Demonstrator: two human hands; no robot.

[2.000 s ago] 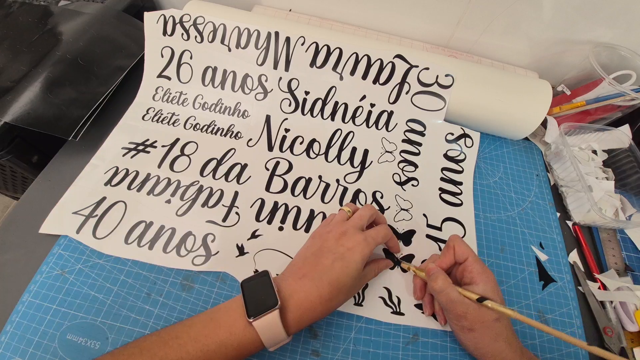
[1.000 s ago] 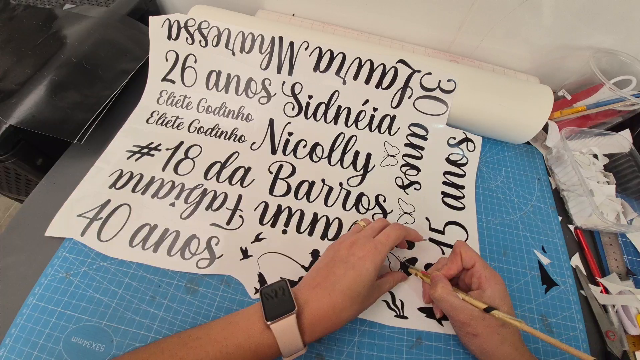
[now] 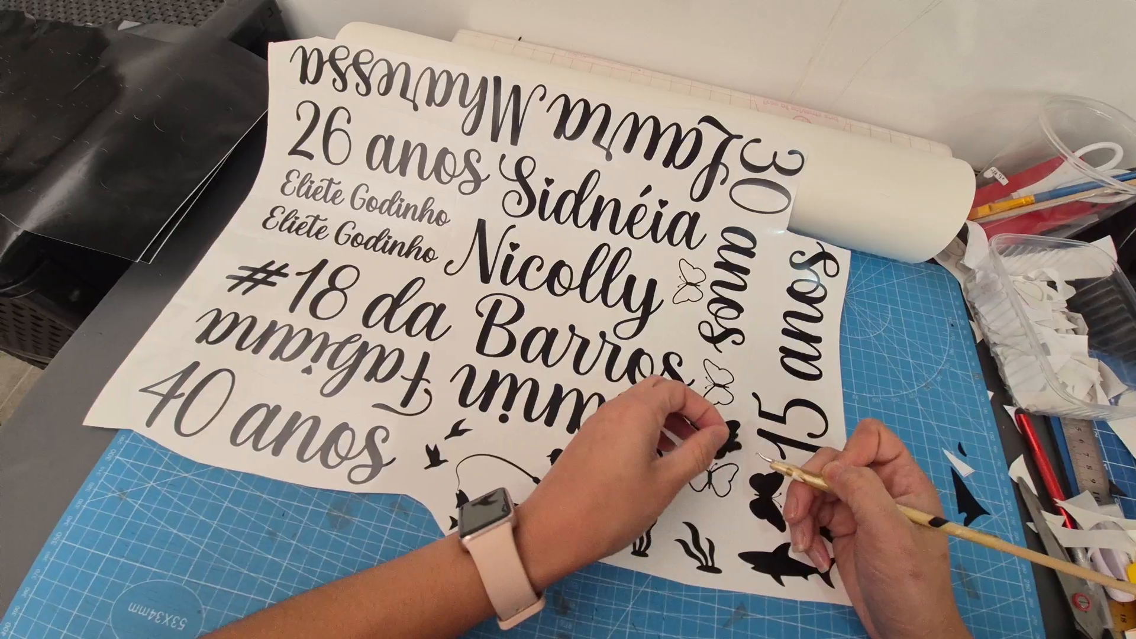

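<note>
A white vinyl sheet [image 3: 550, 257] with black cut lettering and small figures lies across a blue cutting mat [image 3: 266, 550]. Over its lower right part is my left hand [image 3: 635, 461], thumb and forefinger pinched together beside a small black butterfly; whether something is between the fingertips cannot be told. My right hand [image 3: 874, 524] holds a thin wooden-handled weeding tool [image 3: 923, 517], its fine metal tip pointing left, just above the sheet. Outlined butterflies [image 3: 713, 479], a black shark [image 3: 781, 563] and seaweed shapes [image 3: 698, 546] are near the hands.
A white roll [image 3: 887, 191] lies behind the sheet. At right stand a clear plastic tub [image 3: 1056, 328] of vinyl scraps, scissors [image 3: 1061, 550], a red pen [image 3: 1040, 457] and a metal ruler [image 3: 1084, 457]. Black sheets [image 3: 115, 124] lie at upper left.
The tool tip has come away from the butterfly near my left fingertips, and the right hand is now farther from the left. An outlined butterfly shows below the left fingertips.
</note>
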